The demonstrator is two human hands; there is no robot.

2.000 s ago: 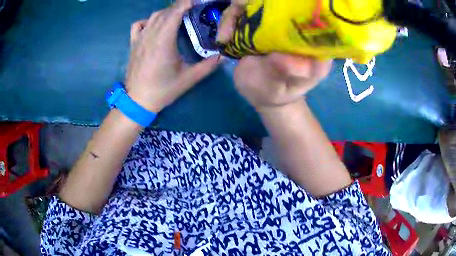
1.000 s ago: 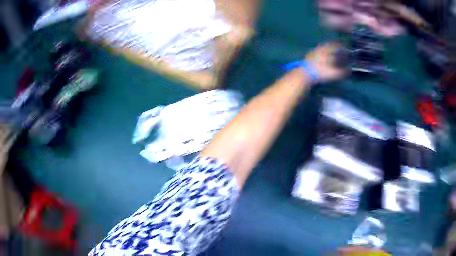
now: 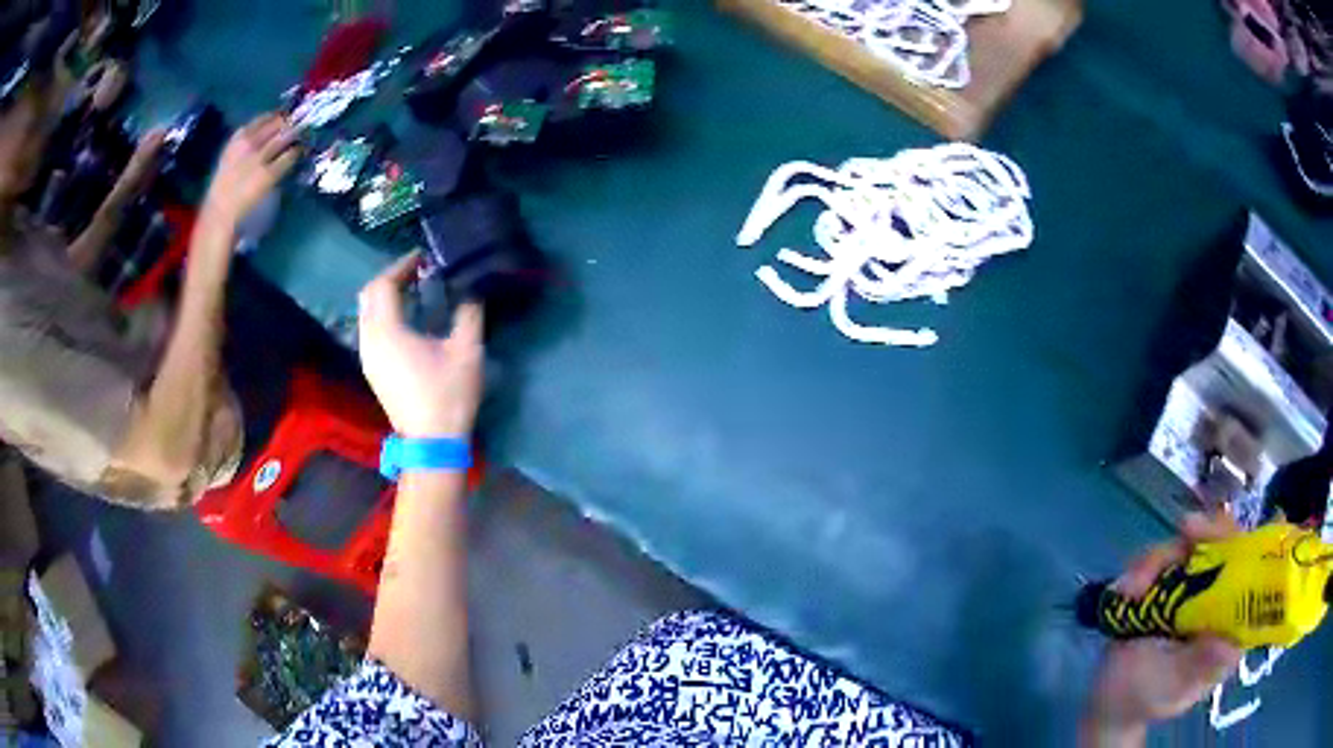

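Note:
My left hand (image 3: 421, 363) is at left centre, with fingers and thumb apart. Its fingertips are at the near edge of a black housing (image 3: 483, 246), the closest of a cluster of black units; I see no grip on it. Some units show green circuit boards (image 3: 611, 85). My right hand (image 3: 1162, 680) is at the lower right, closed around the yellow electric screwdriver (image 3: 1250, 588), whose black-striped end points left. A loose heap of white strips (image 3: 936, 219) lies right of centre on the dark green bench.
A brown-edged box (image 3: 1009, 91) with white pieces stands at the top. A metal screw feeder (image 3: 1228, 402) stands at the right, above the screwdriver. Another person's arm (image 3: 198, 336) reaches over the bench at the left. A red stool (image 3: 314, 475) is below the bench edge.
The view has swung left. My left hand has moved from far beyond the white strips to the black units. The housing worked on two seconds ago is no longer in my hands.

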